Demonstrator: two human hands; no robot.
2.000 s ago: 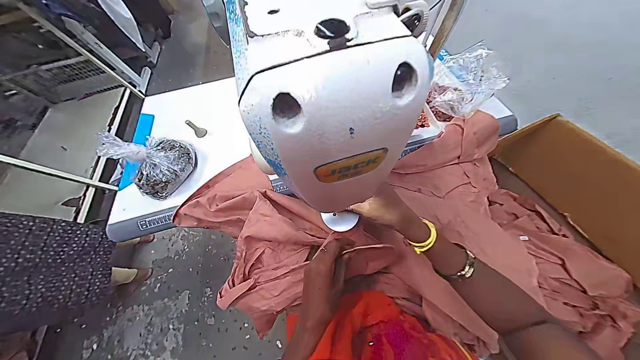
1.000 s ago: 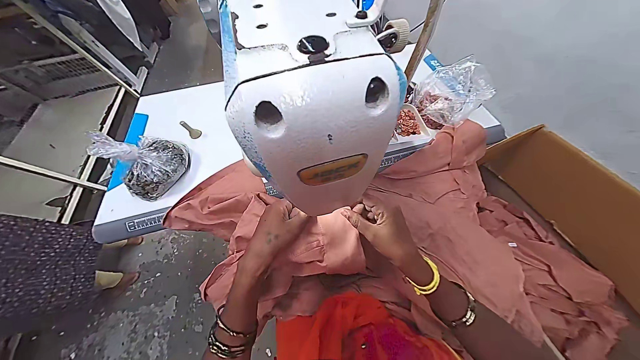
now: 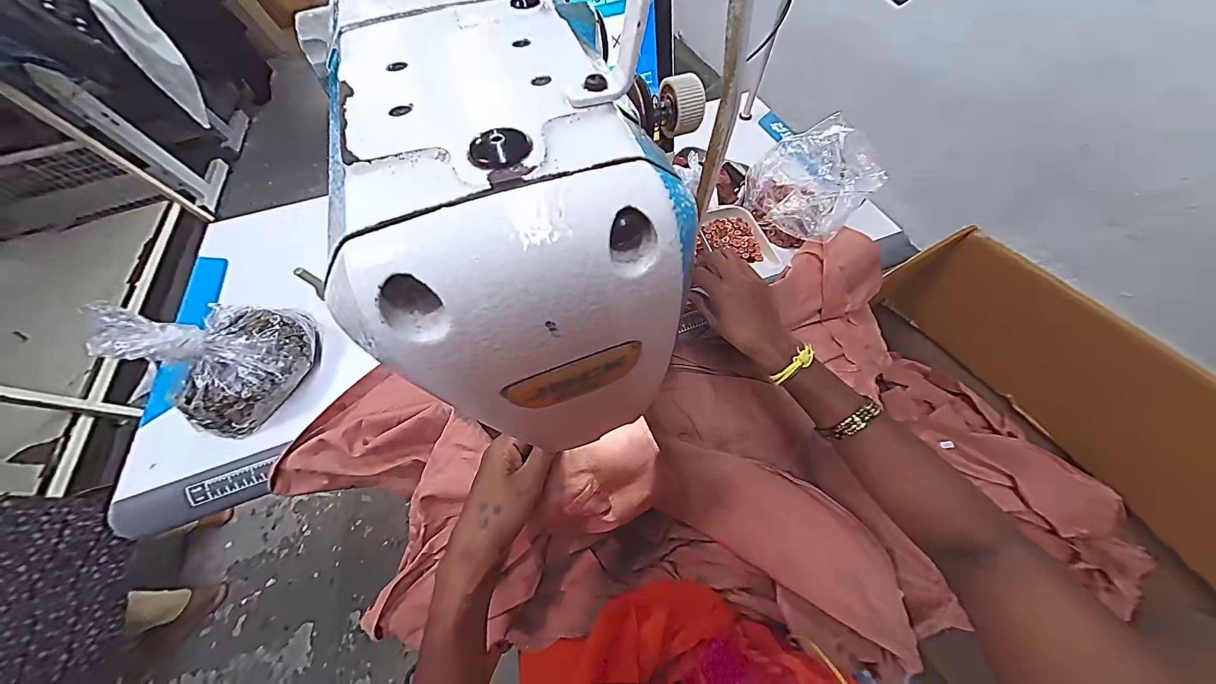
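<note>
A white Jack sewing machine head point(image 3: 513, 275) stands in the middle and hides the needle area. Salmon-pink fabric point(image 3: 760, 522) lies below it and drapes over the front edge of the white table point(image 3: 256, 247). My left hand point(image 3: 508, 480) has its fingers closed on the fabric, at the lower edge of the machine head, the fingertips partly hidden. My right hand point(image 3: 736, 299) is at the near edge of a small white tray point(image 3: 771, 249) of reddish buttons point(image 3: 731, 237), right of the machine; whether its fingers hold a button cannot be seen.
A tied clear plastic bag of small dark pieces point(image 3: 242, 375) sits on the table's left. Another clear bag point(image 3: 817, 185) lies behind the tray. An open cardboard box point(image 3: 1064, 380) stands at the right, beside heaped fabric. Another person's patterned garment point(image 3: 62, 579) and foot show at the lower left.
My right hand has moved from the fabric under the machine head, where both hands were, to the button tray at the right. My left hand remains at the fabric.
</note>
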